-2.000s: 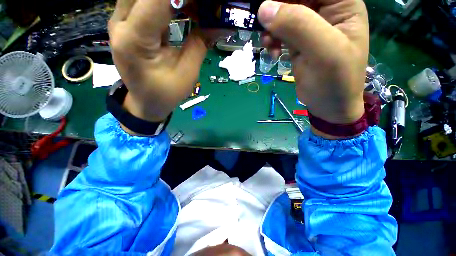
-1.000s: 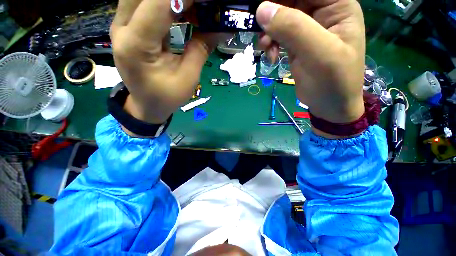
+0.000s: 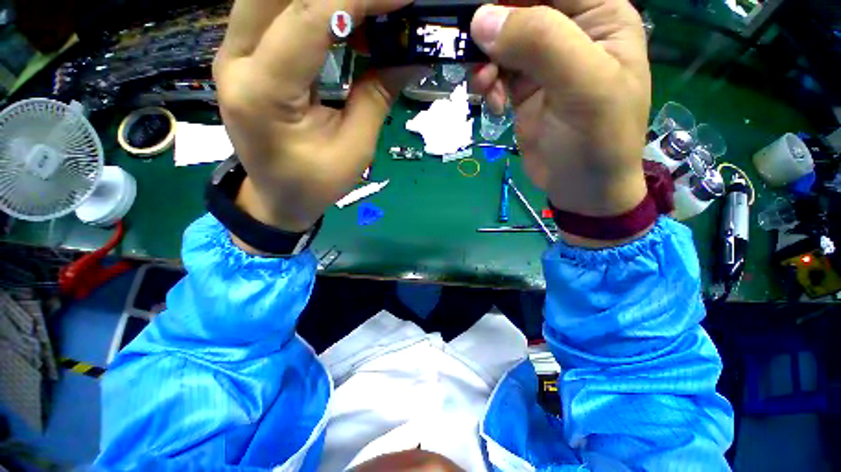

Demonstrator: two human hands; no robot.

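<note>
A small black device [image 3: 432, 37] with a lit white screen is held up at the top middle of the view, above the green bench. My left hand [image 3: 300, 111] grips its left end, with the fingers partly cut off by the top edge. A small round white sticker with a red arrow [image 3: 341, 23] shows by the left fingers. My right hand [image 3: 576, 101] grips the right end, with the thumb on the front beside the screen. The fingers behind the device are partly hidden.
Below on the green bench [image 3: 433, 240] lie a white tissue [image 3: 444, 124], a blue screwdriver [image 3: 504, 195], a blue pick [image 3: 369, 214] and a white tube [image 3: 361, 193]. A white fan [image 3: 46, 159] stands left. Solvent bottles [image 3: 692, 189] and a black cylindrical tool [image 3: 734, 226] are at the right.
My right hand has shifted slightly left, and my left hand slightly right, with the device a little lower in view. The screen stays lit.
</note>
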